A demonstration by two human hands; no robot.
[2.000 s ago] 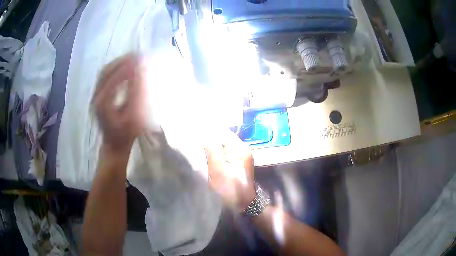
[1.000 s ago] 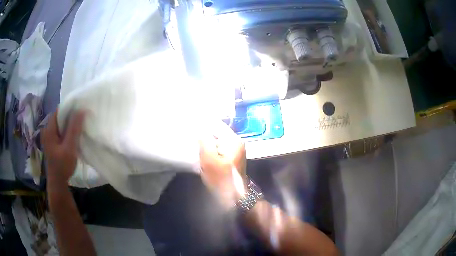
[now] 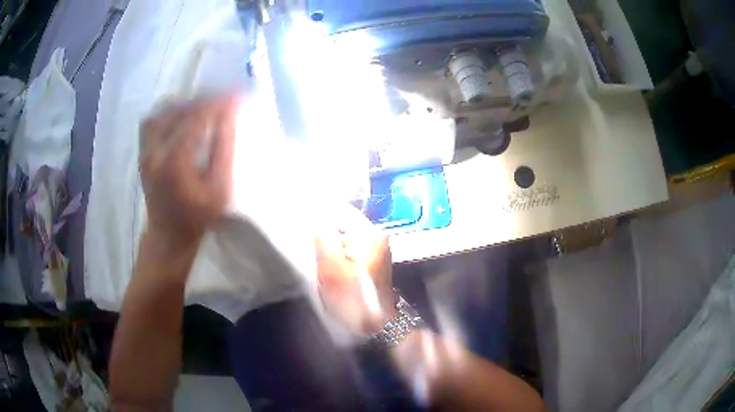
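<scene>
A white fabric piece (image 3: 242, 261) lies on the machine bed left of the needle area, its upper part washed out by glare. My left hand (image 3: 189, 165) is on the fabric, a little blurred, with fingers bent; whether it grips the cloth cannot be told. My right hand (image 3: 355, 269), with a metal watch at the wrist, is closed at the fabric's right edge, just in front of the needle area. The sewing machine head (image 3: 439, 28) is above. The presser foot and needle are hidden in glare. The blue plate (image 3: 415, 199) lies right of the needle area.
Two ribbed dials (image 3: 469, 76) sit on the head's front. A narrow white tray (image 3: 629, 68) stands at upper right. A crumpled white and purplish bundle (image 3: 47, 193) lies at far left on a greyish-purple surface. White pieces (image 3: 685, 362) lie at lower right. White cloth hangs at lower left.
My left hand has moved right and up from the fabric's left edge toward the needle area. The fabric's spread left part has folded back. My right hand stays near the needle area.
</scene>
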